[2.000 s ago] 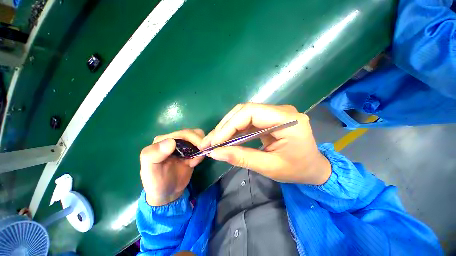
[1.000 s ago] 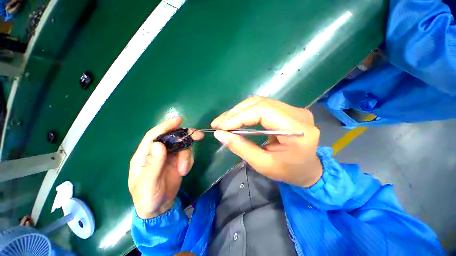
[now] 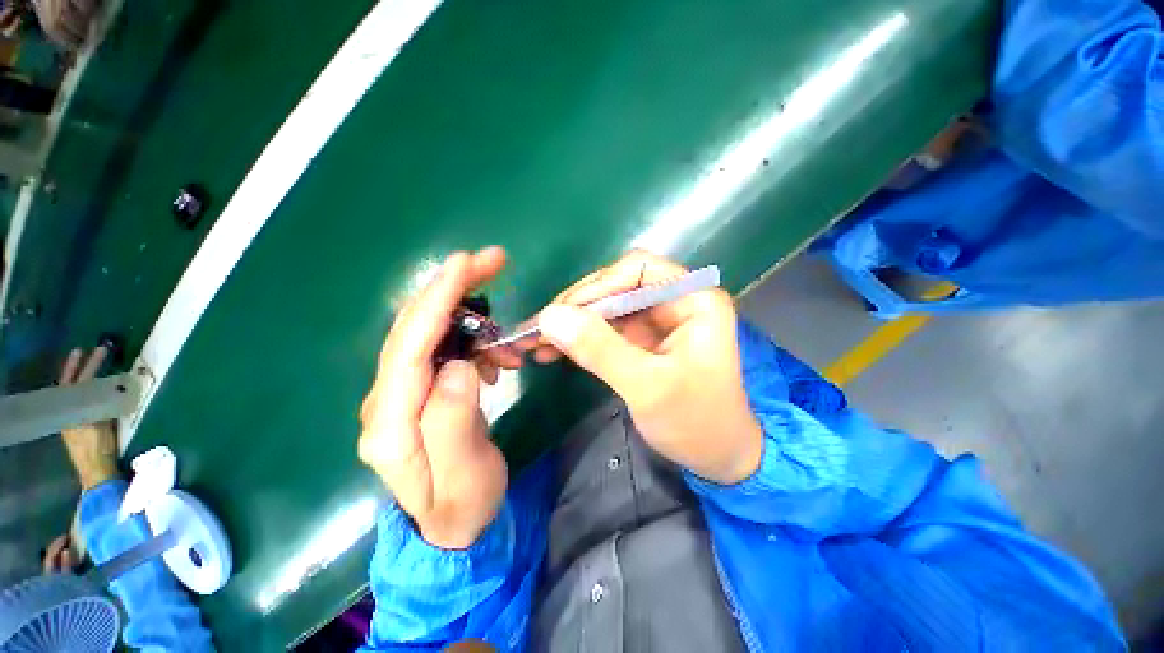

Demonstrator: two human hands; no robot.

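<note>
My left hand [image 3: 434,421] holds a small black electronic unit [image 3: 470,325] between thumb and fingers above the green bench top. The unit shows a shiny, silvery detail and is partly hidden by my fingers. My right hand [image 3: 657,364] holds silver-grey tweezers [image 3: 651,293] like a pen, with their broad side in view. The tweezers' pointed tip is at the unit's right side; whether it touches cannot be told.
The green bench top [image 3: 613,128] borders a white rail [image 3: 275,153]. Beyond it, a belt carries a black unit [image 3: 189,205]. Another person's hand [image 3: 87,396] reaches to a second unit at left. A fan [image 3: 58,616] stands lower left. A blue-sleeved person [image 3: 1085,115] is at right.
My left hand has turned and its fingers now point up around the unit. The tweezers have tilted and rolled to their broad side. Another person's hand and sleeve have appeared at left. The belt units moved down-left.
</note>
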